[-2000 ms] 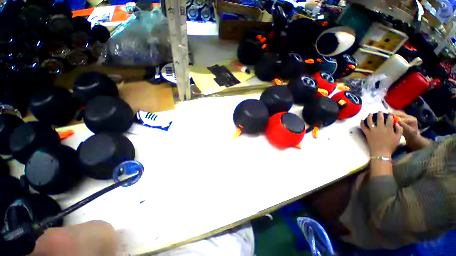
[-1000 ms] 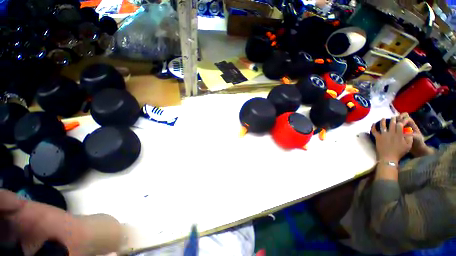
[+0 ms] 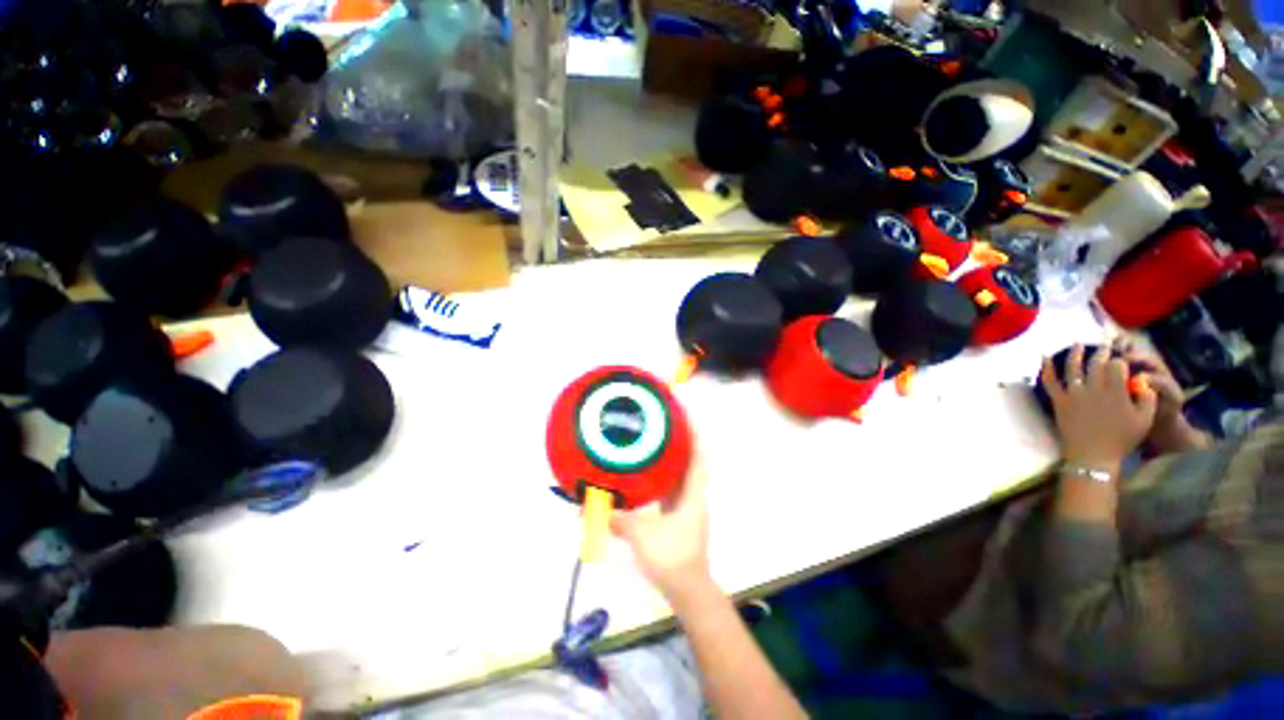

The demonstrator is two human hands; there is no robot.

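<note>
A red speaker (image 3: 570, 439) with a white and green ring lit on its end is in my right hand (image 3: 673, 532), over the front middle of the bench. Its orange strap (image 3: 597, 523) hangs towards me. A thin dark cable runs down from the strap side to a small blue coil (image 3: 582, 640). My left hand or wrist (image 3: 176, 675) is blurred and cut off at the lower left; its fingers cannot be made out. A piece of orange (image 3: 251, 708) shows beside it at the bottom edge.
Black speakers (image 3: 310, 408) crowd the left, with a dark cable and blue coil (image 3: 282, 485) before them. Black and red speakers (image 3: 824, 369) stand at the right centre. A metal post (image 3: 538, 134) rises behind. Another person's hands (image 3: 1101, 404) hold a dark speaker at the right.
My right hand has come into view with the lit red speaker and its hanging cable. My left hand has moved lower, and the left cable with its blue coil shows again.
</note>
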